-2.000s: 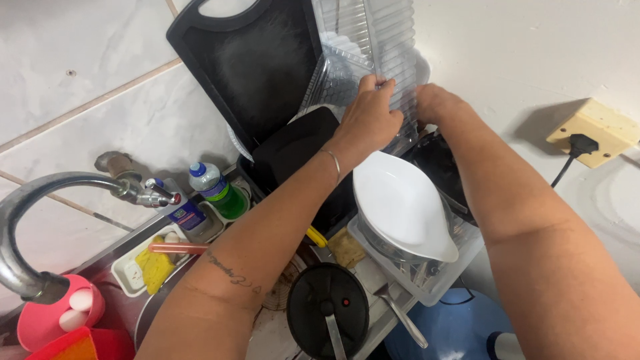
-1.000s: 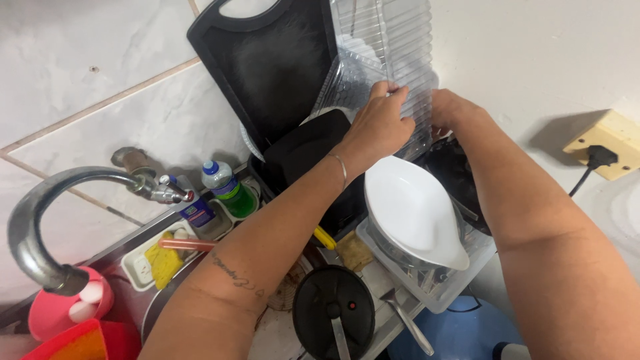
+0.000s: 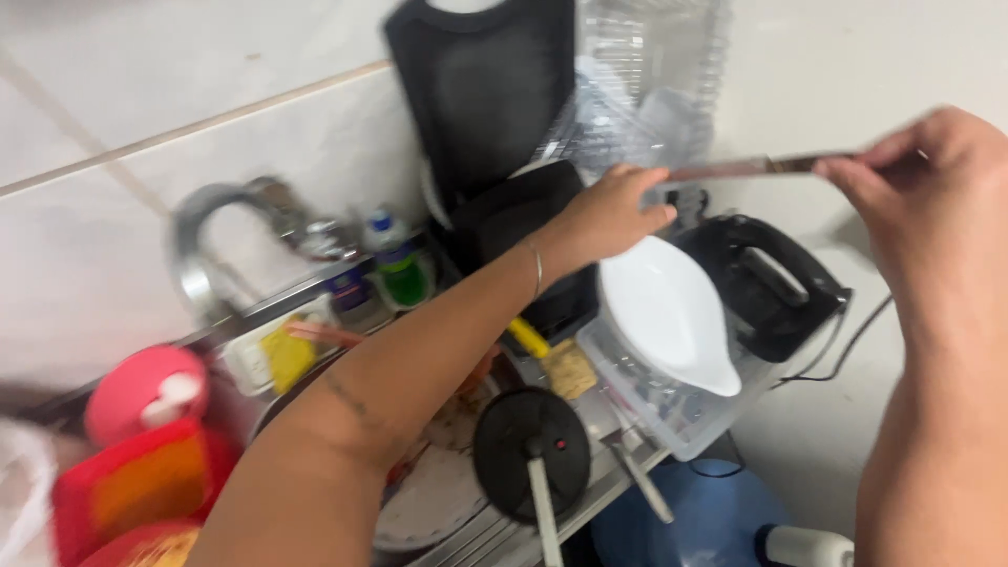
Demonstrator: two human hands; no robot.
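Observation:
Raised at the right, my right hand pinches the dark end of a thin, brownish utensil, blurred, perhaps a knife. My left hand reaches out to the utensil's other end, its fingers partly spread; whether it touches is unclear. Beneath it lies a white oval dish on a clear plastic container. Clear ribbed plastic packaging stands behind my left hand, beside a black board with a handle hole. A black hand mixer rests to the right of the dish.
A faucet, two bottles and a yellow sponge are on the left, with pink and red containers below. A black lid and a fork lie near the counter edge. A blue water jug stands below.
My right hand has moved from the plastic packaging out to the right and now holds a thin utensil. The mixer, mostly hidden by the arm before, now shows.

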